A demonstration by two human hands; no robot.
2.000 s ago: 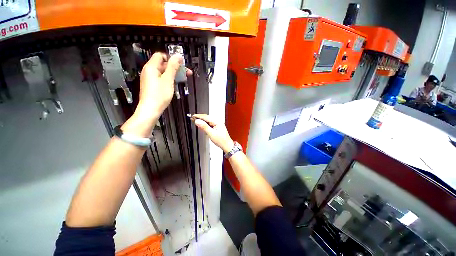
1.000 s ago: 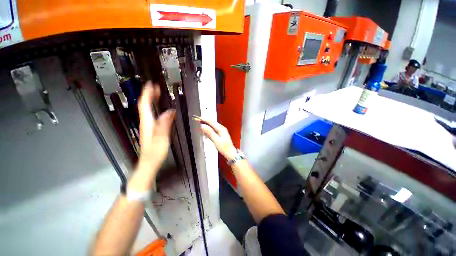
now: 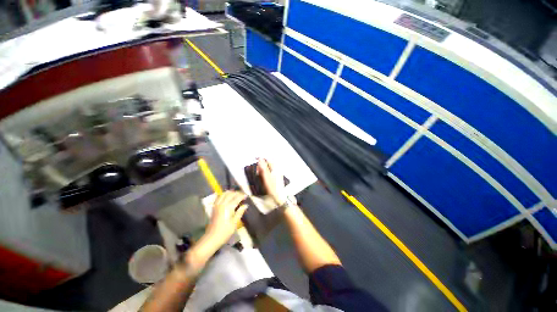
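Note:
My right hand [image 3: 272,184] is over a dark, flat square pad [image 3: 254,179] at the near end of a narrow white table [image 3: 244,131]. The fingers touch or cover the pad; blur hides whether they grip it. My left hand [image 3: 226,212] is to the left of the right hand, near the table's near left edge, with fingers loosely bent and apart and nothing visible in it. A fanned bundle of long black straps [image 3: 299,125] lies along the right side of the table, its near ends hanging past the edge.
The machine with a dark red top edge [image 3: 91,76] and black round parts [image 3: 110,175] stands on the left. A white bucket [image 3: 148,264] is at lower left. A long blue-and-white machine [image 3: 366,79] runs along the right. Yellow lines [image 3: 403,250] mark the grey floor.
The view has swung right, from the hanging clips under the orange hood to the white table. Both hands have left the clips and straps; the right is now at the dark pad.

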